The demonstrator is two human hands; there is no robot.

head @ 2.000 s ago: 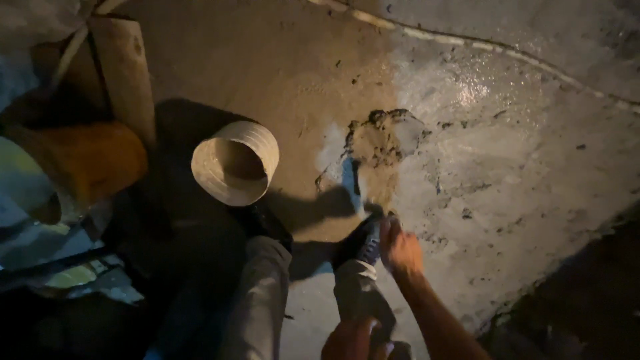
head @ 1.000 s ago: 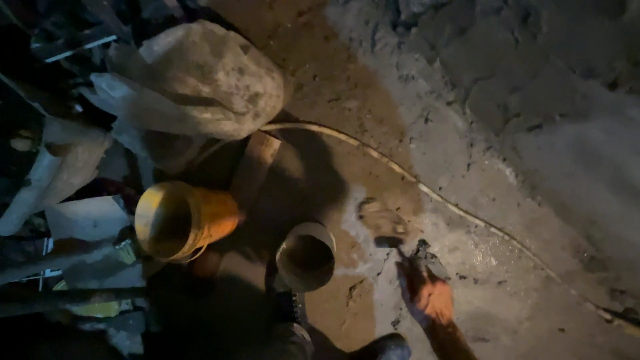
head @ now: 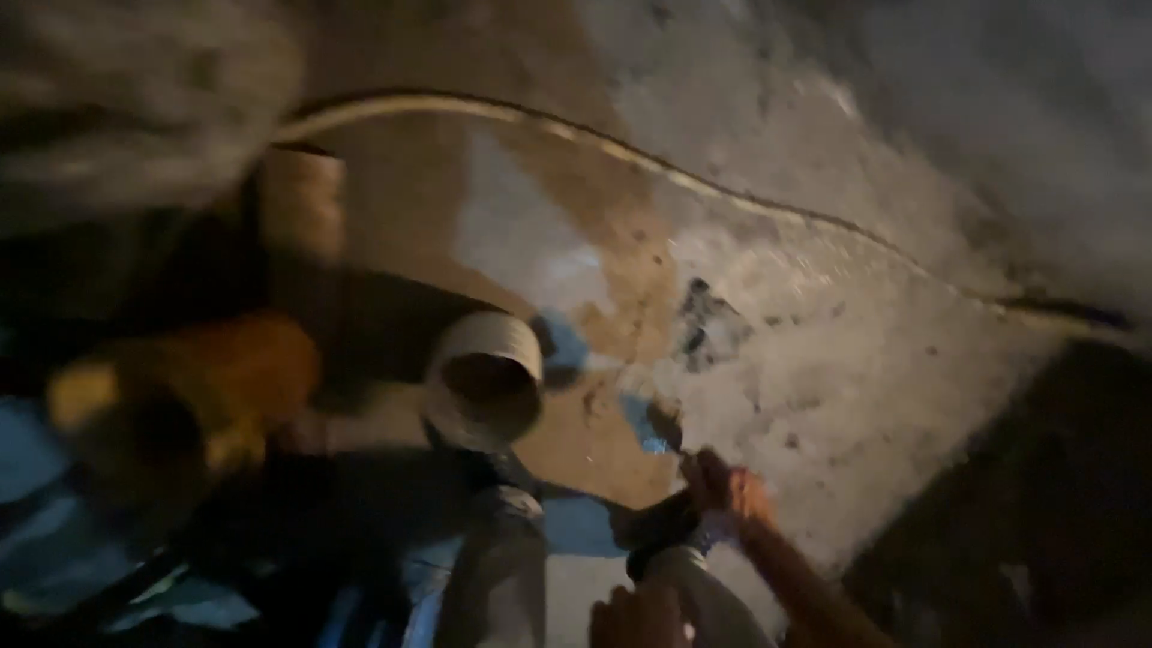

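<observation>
My right hand (head: 724, 490) is closed on the handle of a trowel (head: 650, 421), whose blade is low over the wet floor. Near the bottom edge, my left hand (head: 641, 619) hovers over my lower leg; its fingers look curled, but blur hides whether anything is in them. A pale bucket (head: 483, 382) stands left of the trowel, beside my shoe, and its inside is mostly in shadow. Dark lumps of mortar or mud (head: 706, 328) lie on the floor above my right hand.
A pale hose (head: 648, 160) curves across the floor beyond the bucket. An orange-yellow bucket (head: 243, 382) lies tilted at left, near a board (head: 306, 207). At the upper left is a large pale sack (head: 135, 99); sheet-like debris (head: 63, 513) lies at lower left.
The view has shifted strongly. My left hand has come into view since one second ago. My right hand stays on the tool, which was by the dark lumps a second ago and is now nearer my shoe.
</observation>
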